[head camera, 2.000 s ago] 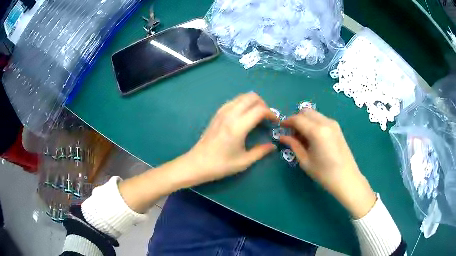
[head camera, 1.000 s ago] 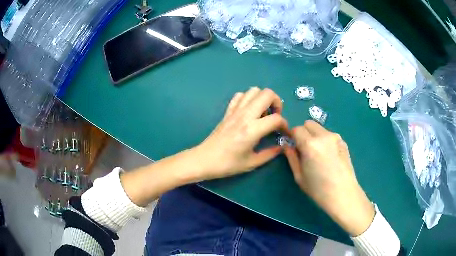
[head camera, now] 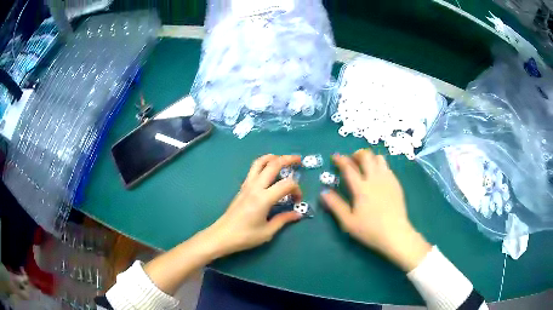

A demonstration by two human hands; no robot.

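My left hand (head camera: 254, 203) is over the green bench top, thumb and index fingertip at the edges of an assembled piece (head camera: 301, 208), a clear rim around a white centre with dark holes. Clear parts (head camera: 287, 174) show beside its curled fingers, partly covered. My right hand (head camera: 377, 206) is open and empty, palm down, fingers spread. An assembled piece (head camera: 328, 178) lies between the hands, near the right thumb. Another assembled piece (head camera: 312, 161) lies just above, between the index fingertips.
A bag of clear housings (head camera: 264, 66) stands behind the hands. A parts tub heaped with white inserts (head camera: 388, 103) is to its right. A second polybag (head camera: 479, 175) lies far right, with white scrap (head camera: 515, 236). A smartphone (head camera: 160, 142), small metal tool (head camera: 144, 111) and blister trays (head camera: 67, 115) are left.
The view has shifted, showing more of the bench's back. My hands, close together before, are now apart; my right hand has come off the piece and opened.
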